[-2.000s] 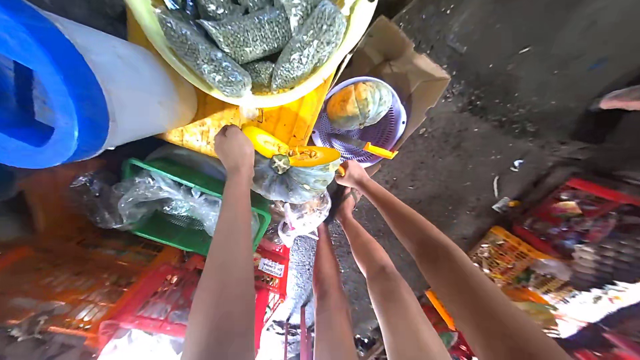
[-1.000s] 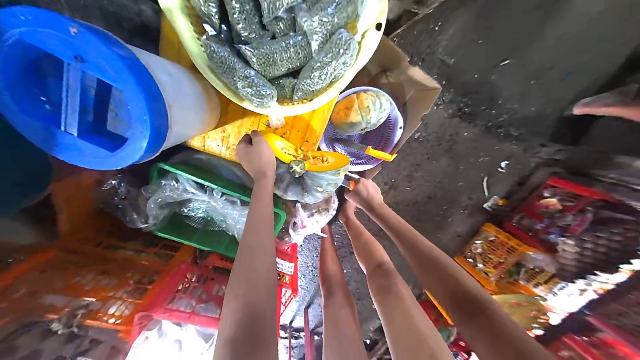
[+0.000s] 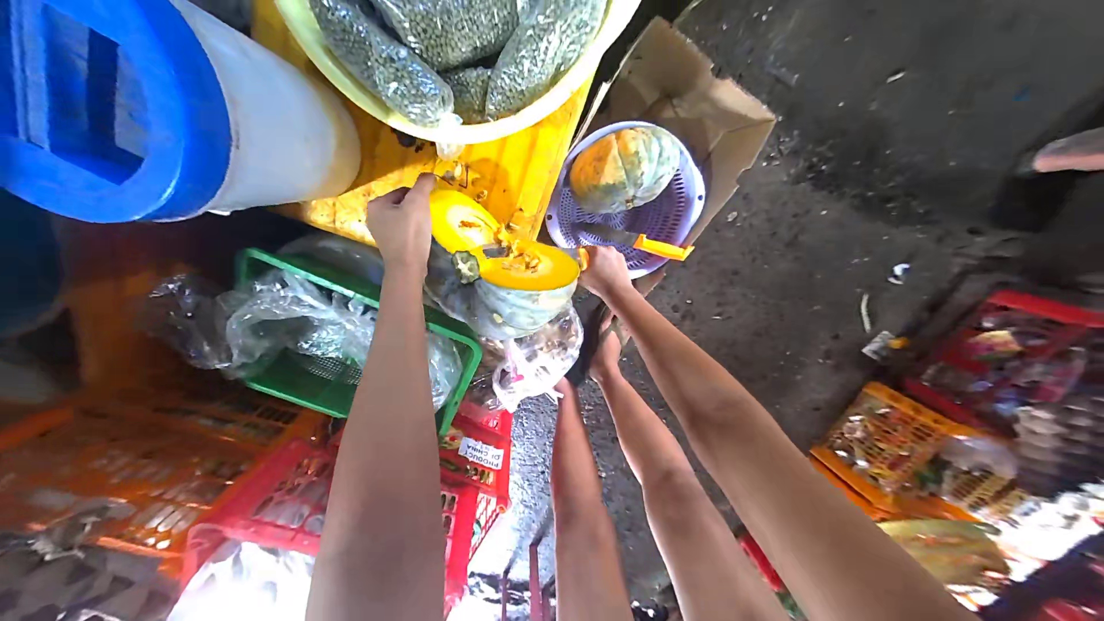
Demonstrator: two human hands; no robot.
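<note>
A squash [image 3: 509,302] with grey-green rind lies cut partly apart, its orange flesh and seeds showing. My left hand [image 3: 404,220] rests at the far edge of the left cut piece [image 3: 461,220]; its fingertips are partly hidden. Closed around an orange handle at the right side of the cut is my right hand [image 3: 605,272], and part of a knife blade [image 3: 496,252] shows among the seeds. Just right of that hand, a second knife with an orange handle [image 3: 662,247] lies across a purple plastic basket [image 3: 697,203], which holds another piece of squash [image 3: 625,168].
A yellow basin [image 3: 483,132] of bagged green beans or peas stands beyond, on a yellow surface [image 3: 509,185]. A blue-lidded bucket [image 3: 276,121] is at left. Nearby are a green basket [image 3: 302,401] with plastic bags, red crates [image 3: 250,530], and a cardboard box [image 3: 733,112].
The squash halves stand wider apart, with more flesh and seeds showing than a second ago. My right hand remains at the squash's right side.
</note>
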